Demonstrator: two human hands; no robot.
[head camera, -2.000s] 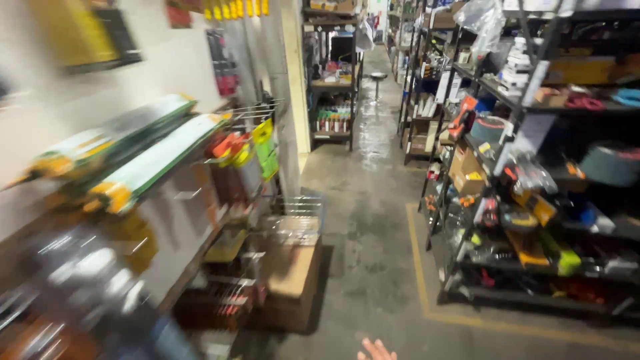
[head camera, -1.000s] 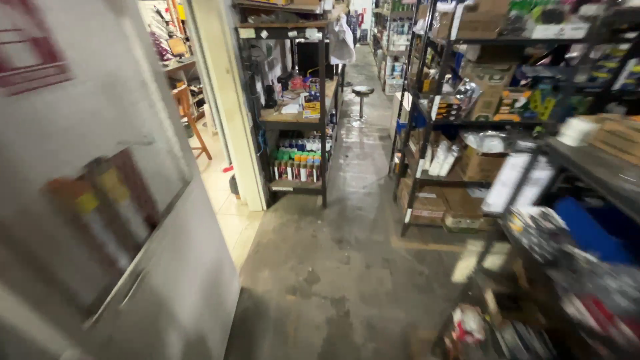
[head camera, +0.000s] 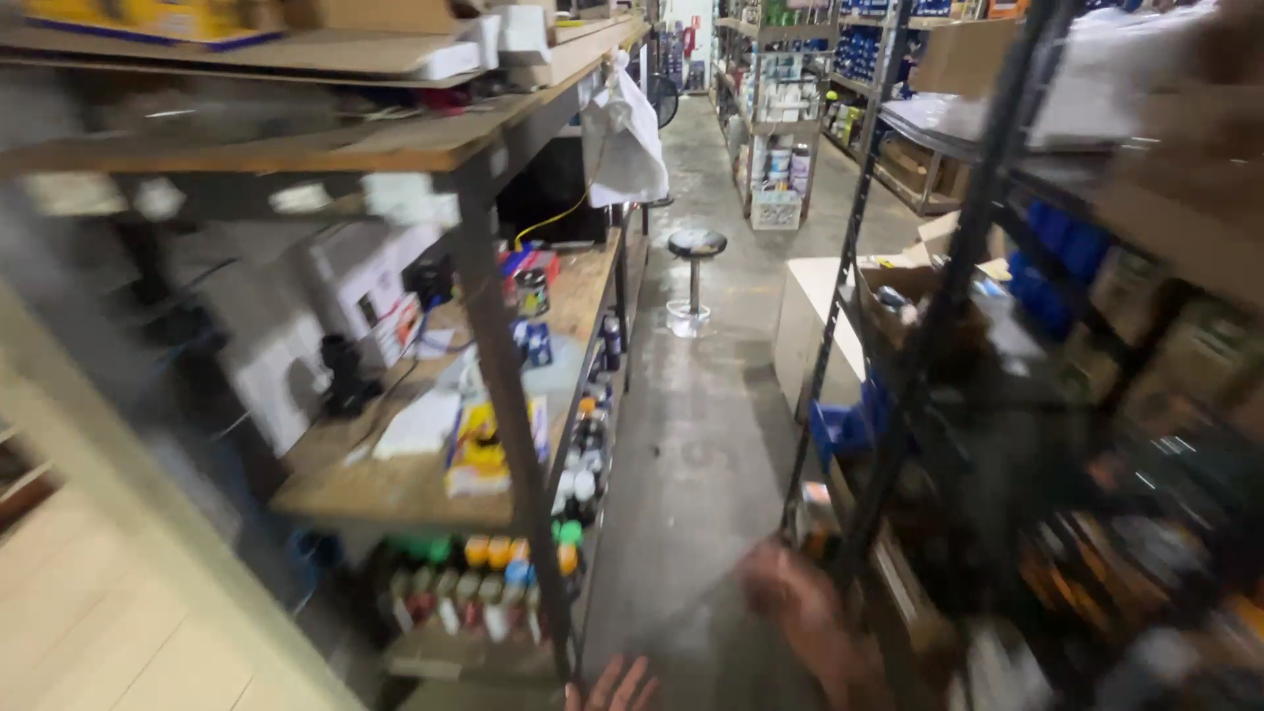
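My left hand (head camera: 614, 685) shows at the bottom edge, its fingers apart and nothing in them, near the foot of a dark metal shelf post (head camera: 513, 425). To its right, my right hand (head camera: 785, 583) is blurred, in front of the lower part of the right-hand rack; whether its fingers are closed cannot be seen. Spray cans (head camera: 484, 583) with coloured caps stand on the low shelf left of my left hand. Above them, a wooden shelf (head camera: 395, 484) bears papers, a yellow packet (head camera: 494, 444) and a box.
Between the racks runs a concrete aisle floor (head camera: 681, 454). A round stool (head camera: 697, 245) stands farther along it. A white cloth or bag (head camera: 627, 138) hangs from the left rack. On the right are a blue bin (head camera: 849, 420), an open cardboard box (head camera: 918, 306) and a white cabinet (head camera: 820, 316).
The view has moved forward along the aisle, past the white wall and doorway on the left. The stool and left rack are nearer. Both hands are in view now; neither showed one second ago.
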